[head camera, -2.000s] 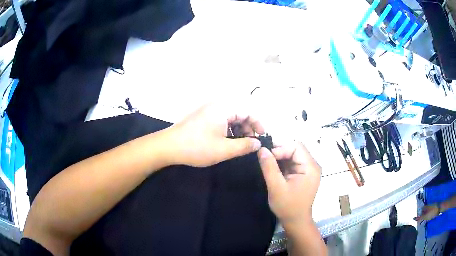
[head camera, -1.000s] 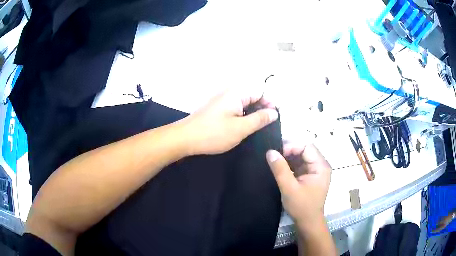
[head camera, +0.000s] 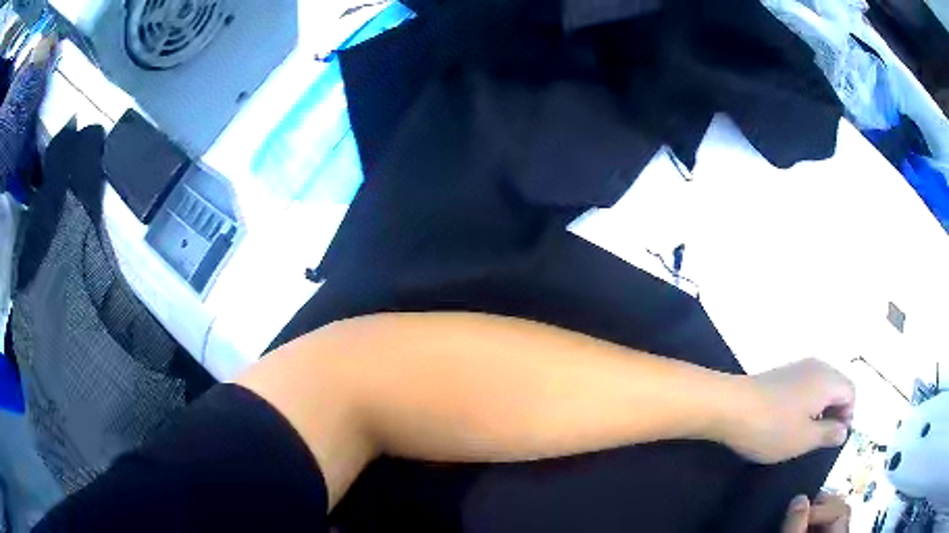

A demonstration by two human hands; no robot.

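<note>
A large black garment panel (head camera: 624, 489) covers the front of the table and runs under my left forearm. My left hand (head camera: 796, 411) is at the right, its fingers closed on the panel's right edge. My right hand (head camera: 819, 514) is cut off by the bottom edge of the picture; only a few fingers show at the panel's edge, and its grip cannot be made out. More black cloth (head camera: 468, 156) lies bunched at the far side. A small dark thread scrap (head camera: 678, 253) lies on the white table (head camera: 791, 260).
Part of the white sewing machine (head camera: 926, 448) shows at the right edge. A dark phone-like rectangle (head camera: 146, 161) and a keypad device (head camera: 193, 231) lie left. Checked cloth (head camera: 78, 344) hangs far left, below a grey box with a round fan grille (head camera: 198, 62). Clear plastic (head camera: 832, 52) is far right.
The view has swung left, bringing in the fan box and keypad device. The scissors and snips have left the picture. My left hand still holds the edge; my right hand is mostly out of frame.
</note>
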